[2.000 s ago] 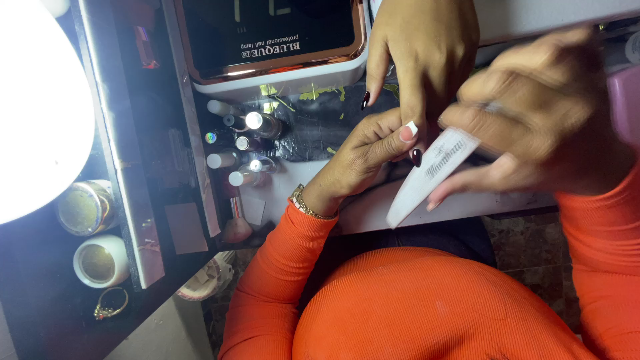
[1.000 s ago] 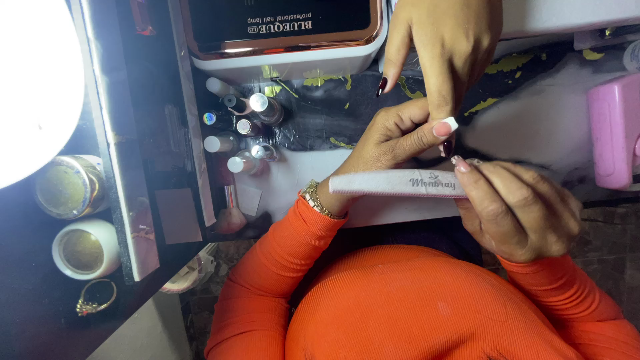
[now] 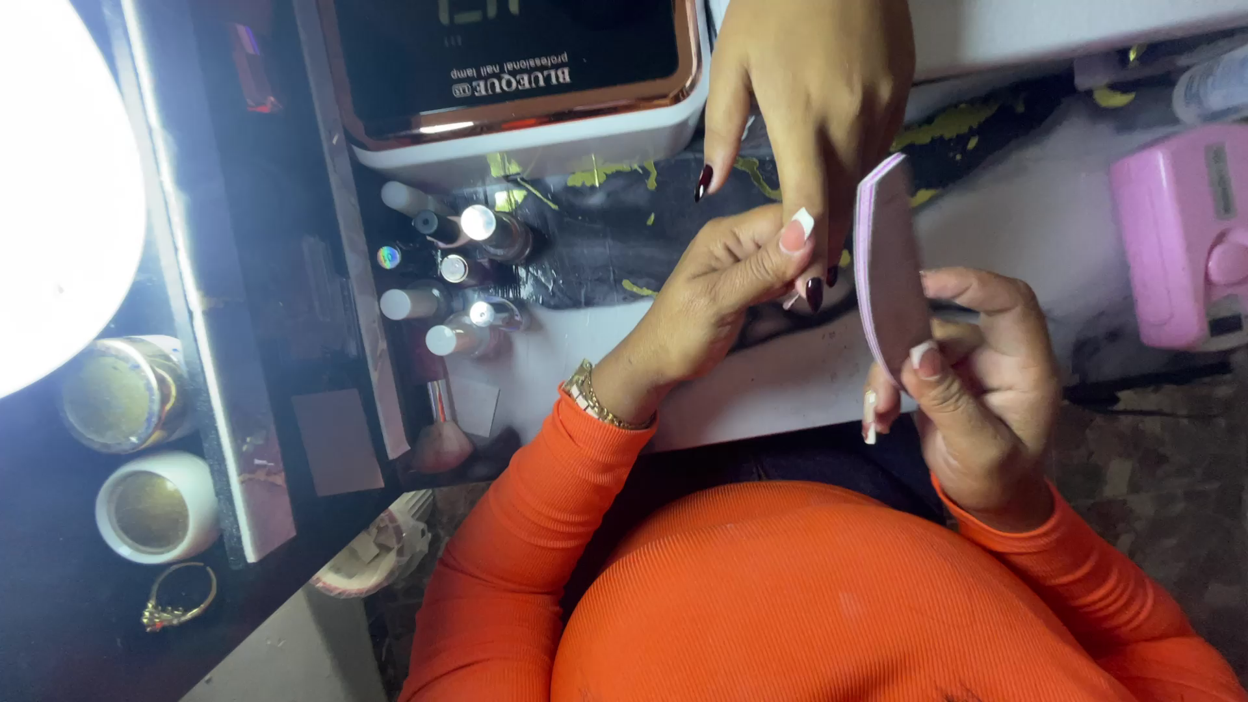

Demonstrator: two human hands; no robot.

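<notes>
My left hand (image 3: 726,283), with a bracelet at the wrist, grips a finger of another person's hand (image 3: 819,88), which reaches in from the top with dark red polished nails. My right hand (image 3: 990,390) holds a nail file (image 3: 892,268) by its lower end. The file stands tilted upward, its pinkish edge and greyish face showing, just right of the other person's fingertips. A gap separates it from my left hand. Part of the held finger is hidden behind my left thumb and fingers.
A nail lamp (image 3: 546,136) stands at the top, with several polish bottles (image 3: 409,303) below it. A brush (image 3: 442,439) lies nearby. At right sits a pink device (image 3: 1165,244). Left are jars (image 3: 200,507), a ring (image 3: 210,595) and a bright lamp (image 3: 58,195).
The nail file was lying across below the fingers a second ago; my right hand has turned it upright, to the right of them. My left hand still holds the other person's finger.
</notes>
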